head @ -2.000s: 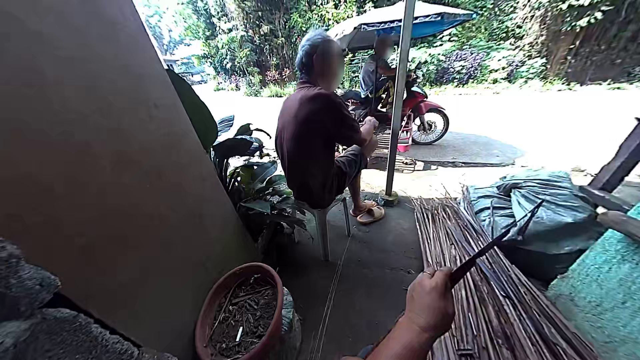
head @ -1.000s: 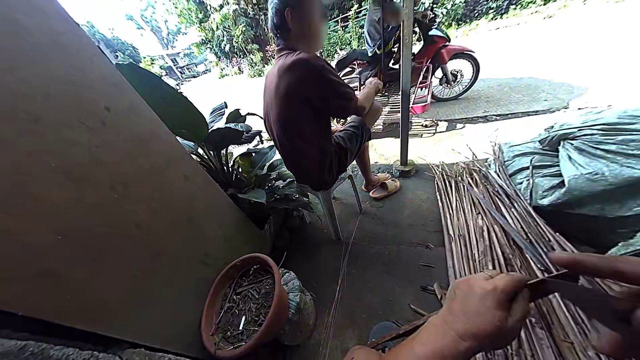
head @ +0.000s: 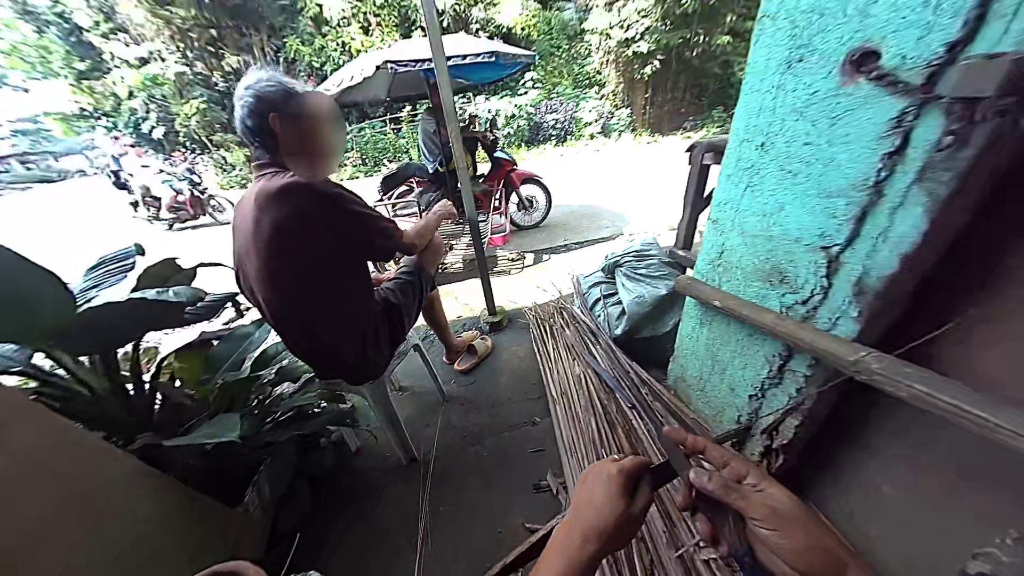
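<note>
In the head view, my left hand (head: 606,500) is closed around a dark flat tool (head: 662,475), seemingly a knife, low and right of centre. My right hand (head: 760,508) lies just right of it, its thumb and fingers around the tool's far end; its grip is partly hidden. Something dark and narrow shows below the right palm. Beneath both hands a long bundle of thin brown sticks (head: 560,368) stretches away over the floor. A narrow blue-grey strip (head: 612,380) runs above the sticks toward my hands; whether a hand holds it is unclear.
A seated person (head: 312,264) is on a plastic chair (head: 392,420) at left, beside broad-leaved plants (head: 184,352). A metal post (head: 460,160) stands ahead. Right are a grey-green sack (head: 632,288), a cracked turquoise wall (head: 800,176) and a horizontal pole (head: 864,360). A red motorcycle (head: 512,188) is outside.
Two seconds ago my left hand held the dark tool out over the sticks, with my right hand out of view. Now both hands are together. The view has swung right since one second ago.
</note>
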